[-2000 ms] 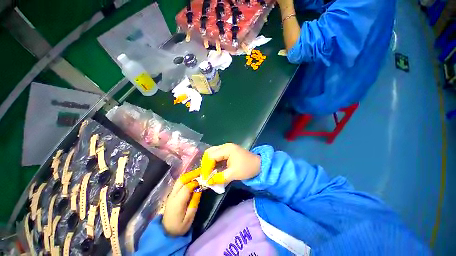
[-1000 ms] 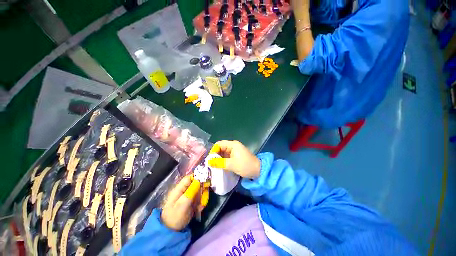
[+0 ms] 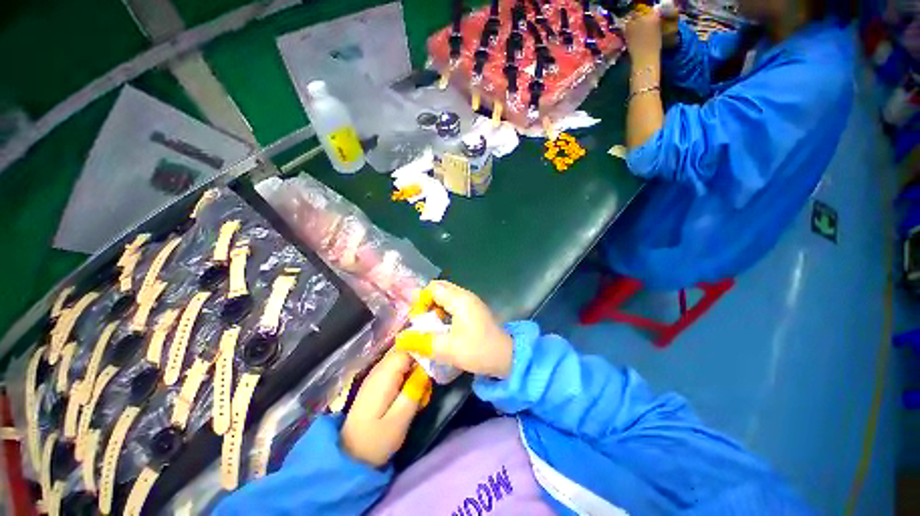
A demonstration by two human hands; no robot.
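Observation:
My right hand, with yellow-orange finger cots, pinches a white cleaning cloth at the bench's front edge. My left hand, also with cots, is just below and left, its fingertips meeting the cloth. What it holds is hidden by the fingers and cloth; a watch head cannot be made out. The black watch tray at left bears rows of beige-strapped watches on clear plastic film. A pink-red padded tray under clear plastic lies between the black tray and my hands.
Solvent jars, a white bottle with yellow label and white tissue with finger cots stand mid-bench. Beyond are loose finger cots, a pink-red tray of black-strapped watches and a person in blue on a red stool.
The view has shifted, so the bench items sit further right. My hands have come closer together, and the cloth, spread out a second ago, is now bunched between my fingers.

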